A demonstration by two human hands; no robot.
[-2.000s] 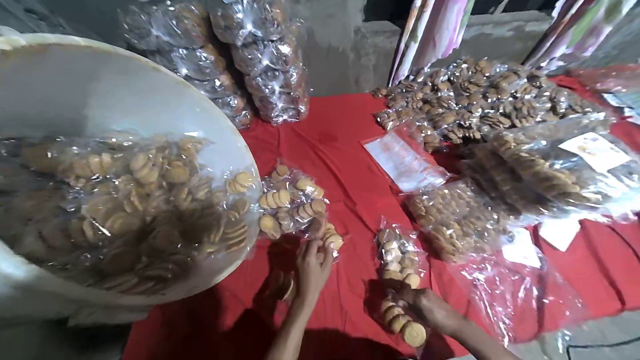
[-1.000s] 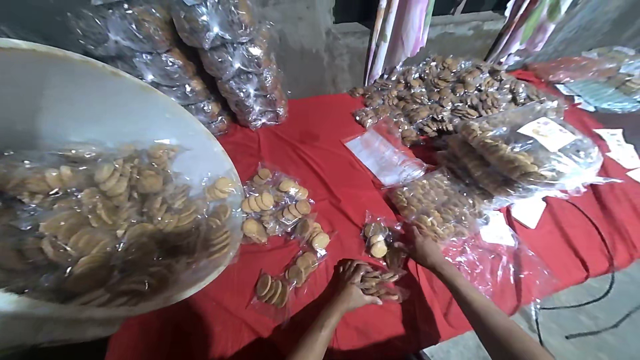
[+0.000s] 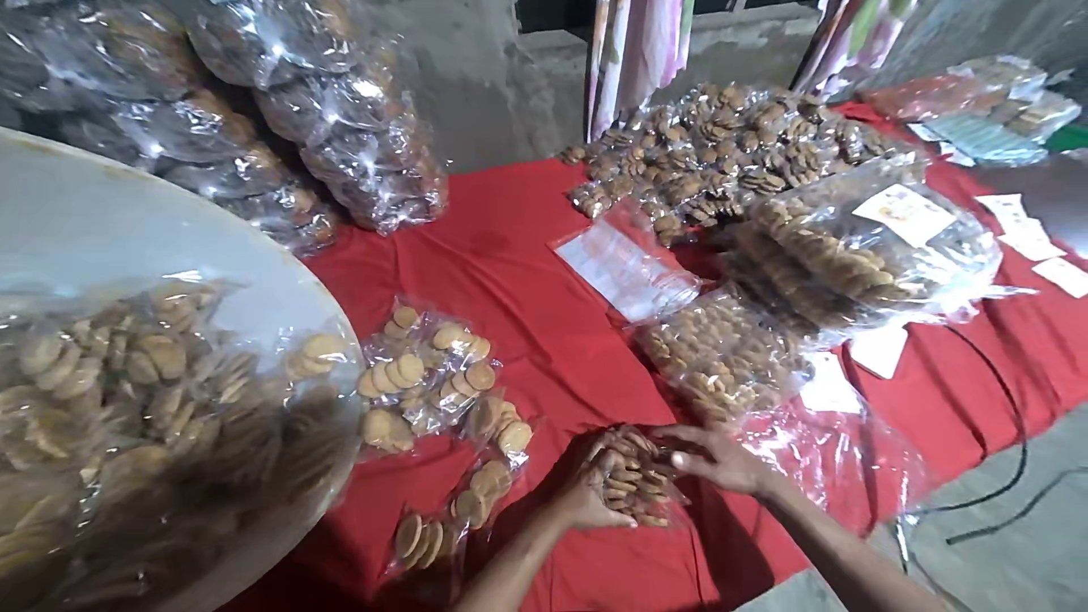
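Observation:
Near the front of the red cloth-covered table (image 3: 544,340), my left hand (image 3: 586,493) curls around the left side of a stack of small clear packets of round cookies (image 3: 633,484). My right hand (image 3: 714,455) reaches over the stack's upper right, fingers bent and apart; whether it grips a packet cannot be told. Several loose cookie packets (image 3: 425,374) lie to the left, beside a large white tub (image 3: 212,229) holding many more packets (image 3: 127,365). To the right of my hands lies a clear bag filled with small cookies (image 3: 722,348).
Tall stacks of bagged goods (image 3: 340,110) stand at the back left. A heap of small packets (image 3: 705,153), large filled bags (image 3: 858,246), paper labels (image 3: 1024,225) and an empty clear bag (image 3: 833,450) are on the right. A black cable (image 3: 1016,425) hangs over the table's edge.
My hands, apart two seconds ago over separate packets, have come together at one stack near the front. More packets lie beside the tub than two seconds ago.

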